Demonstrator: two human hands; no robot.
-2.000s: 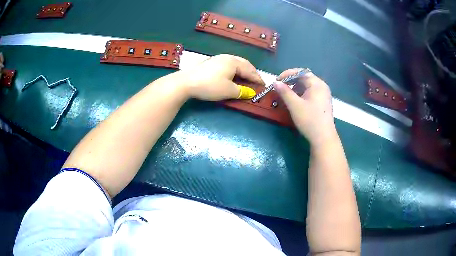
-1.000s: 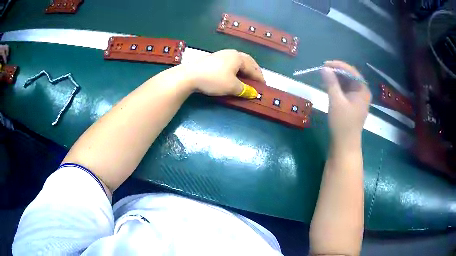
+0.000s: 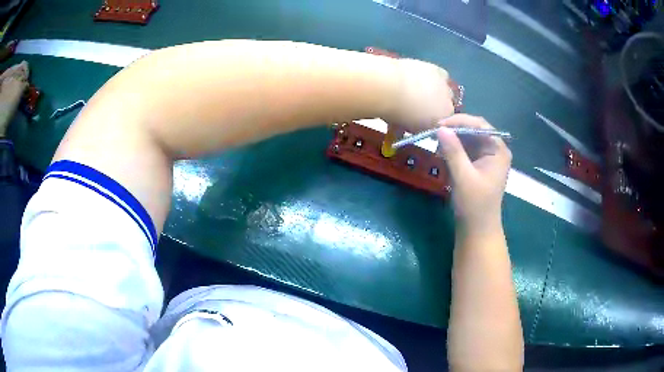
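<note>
A red-brown fixture (image 3: 375, 161) with four small square seats lies on the belt in front of me. My right hand (image 3: 477, 156) holds a thin silvery strip (image 3: 475, 131) between thumb and fingers. The strip's left end is over the fixture, beside the yellow finger cot (image 3: 389, 143) of my left hand. My left hand (image 3: 424, 94) reaches across from the left, the cot pointing down at the fixture's second seat from the left. Its other fingers are mostly hidden, so its hold cannot be told.
Another fixture (image 3: 457, 92) lies behind my left hand, mostly covered. More fixtures lie at upper left (image 3: 126, 10) and far right (image 3: 582, 166), near pale guide blades (image 3: 564, 134) and machinery. A bent strip (image 3: 68, 109) is partly behind my left arm. Another person's hand (image 3: 12, 89) is at far left.
My left arm has swung up and right, now covering the fixture at left. My right hand moved right, then back left, bringing the strip's end over the front fixture again. The upper-left fixture shifted right.
</note>
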